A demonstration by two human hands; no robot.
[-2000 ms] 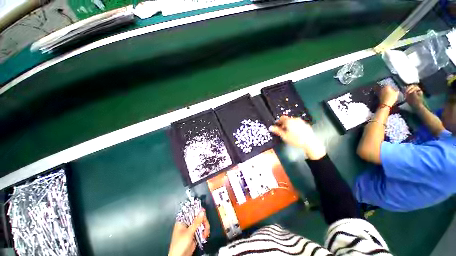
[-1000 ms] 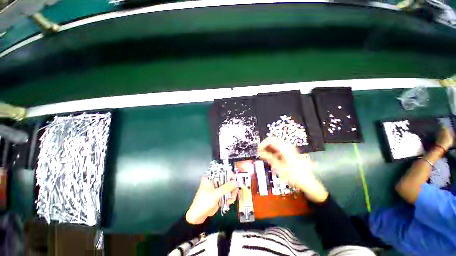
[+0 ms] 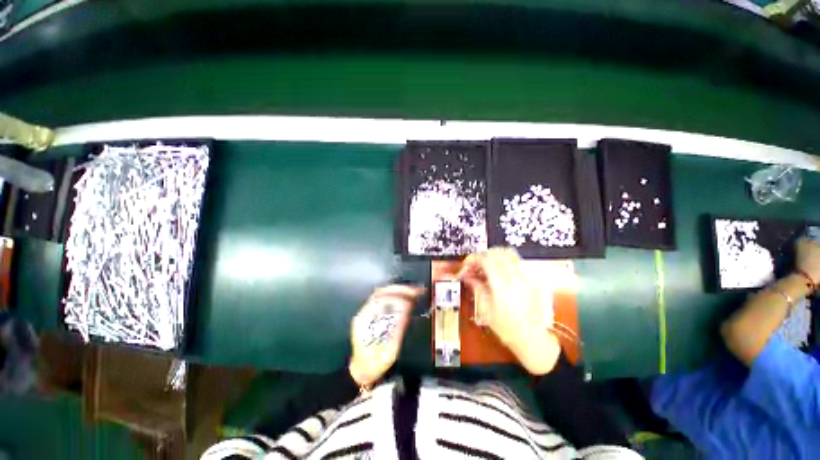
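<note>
My left hand (image 3: 382,332) holds a bunch of slim silvery rods (image 3: 379,330) just left of the fixture. The narrow pale fixture (image 3: 447,325) stands on the orange base board (image 3: 494,352). My right hand (image 3: 505,301) is over the board with its fingertips at the fixture's top end; I cannot tell whether it holds anything. Behind the board, the left small tray (image 3: 405,198) holds fine white specks, the middle tray (image 3: 534,162) a heap of chunkier whitish fittings, and the right tray (image 3: 637,162) a few separate pale pieces.
A large black-edged tray (image 3: 212,180) heaped with rods is at the left. Brown cardboard boxes (image 3: 135,391) are below the bench edge. At the right are a crinkled clear item (image 3: 775,183), another tray (image 3: 717,256) and a co-worker's arm (image 3: 760,314) in a blue sleeve.
The view has swung to the left and levelled. My right hand has moved from the small trays to the fixture's top end. My left hand has turned, still holding the rods.
</note>
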